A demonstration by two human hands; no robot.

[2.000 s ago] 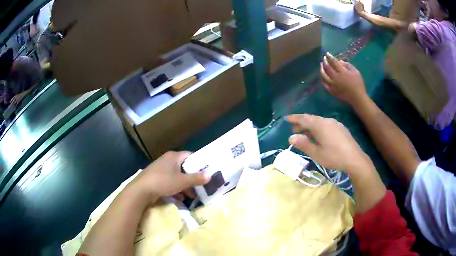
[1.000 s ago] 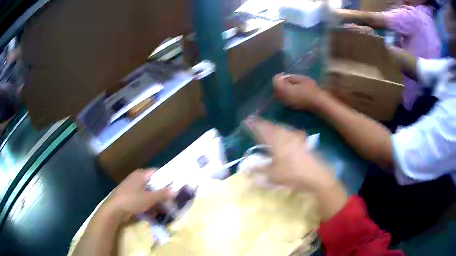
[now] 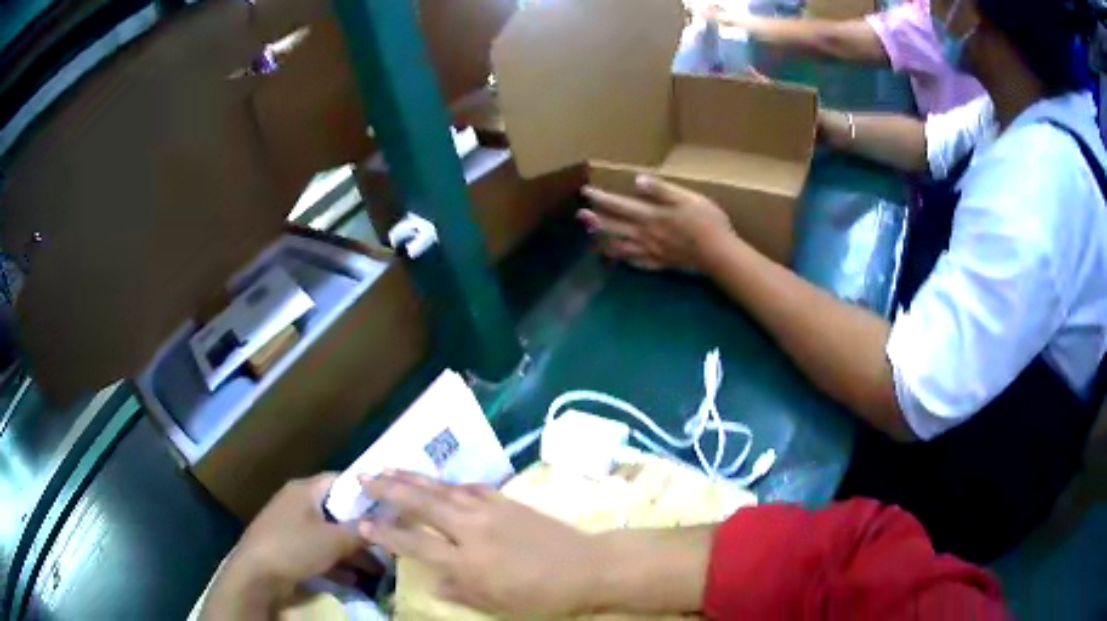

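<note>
My left hand (image 3: 291,540) grips a stack of white leaflets (image 3: 419,439) with a QR code, at the lower left. My right hand (image 3: 498,546) lies across the lower part of the stack, fingers extended over it; whether it grips a leaflet is hidden. A crumpled yellow-tan paper (image 3: 619,491) lies beneath my hands. A white power adapter (image 3: 585,442) and a looped white cable (image 3: 710,425) lie just beyond it on the green bench. An open carton (image 3: 328,364) at left holds a grey-lilac tray with a leaflet (image 3: 255,322) on a small brown box (image 3: 274,349).
A green post (image 3: 425,182) stands between bench and cartons. A neighbour in a white shirt (image 3: 989,261) at right has a hand at an empty open carton (image 3: 741,182). Another open carton (image 3: 522,200) stands behind the post. Another person's pink sleeve (image 3: 910,49) shows at the top right.
My right hand has moved left from above the adapter onto the leaflets, uncovering the cable. The view has swung right. The neighbour's open carton now stands on the bench by their hand.
</note>
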